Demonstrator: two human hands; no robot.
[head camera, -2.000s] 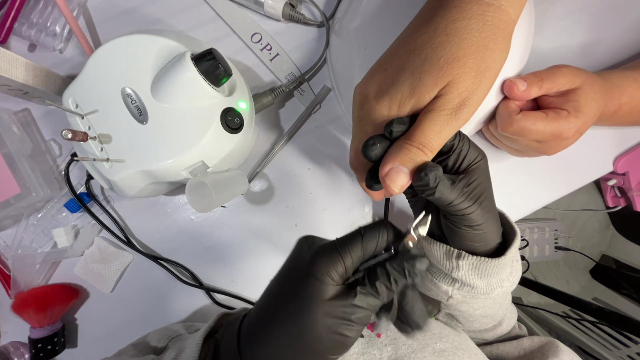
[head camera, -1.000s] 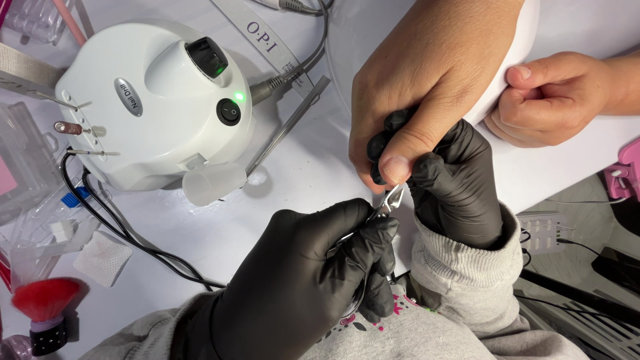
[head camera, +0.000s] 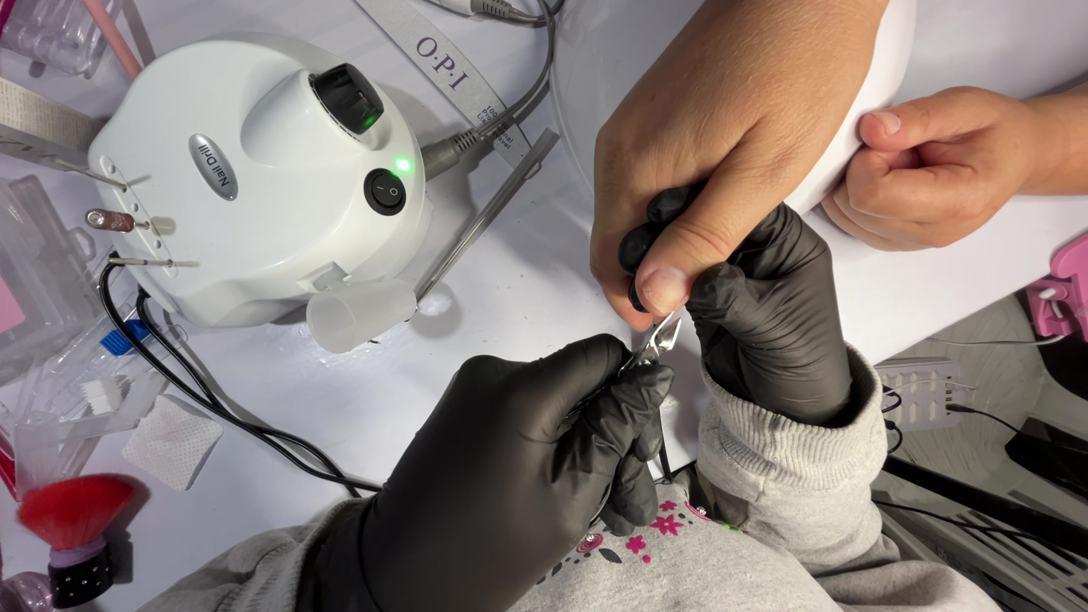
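Both of my hands wear black gloves. My left hand (head camera: 518, 450) is closed on metal cuticle nippers (head camera: 659, 342), whose jaws point up toward the tip of the other person's thumb (head camera: 665, 285). Most of the handles are hidden in my fingers. My right hand (head camera: 765, 314) holds the other person's hand (head camera: 722, 144) from below, with my thumb beside that person's thumb and several of my fingertips showing through behind it. Whether the jaws touch the skin I cannot tell. The person's other hand (head camera: 935, 174) rests loosely curled at the right.
A white nail drill unit (head camera: 255, 195) with a green light stands at the left, bits in its holder. Near it lie a nail file (head camera: 433, 59), a clear plastic cup (head camera: 361, 314), a white pad (head camera: 172, 442), a red brush (head camera: 76, 514) and black cables (head camera: 229, 408).
The nippers and my left hand have moved up to the person's thumb tip since two seconds ago, when the jaws were lower and apart from it. My right hand keeps its hold.
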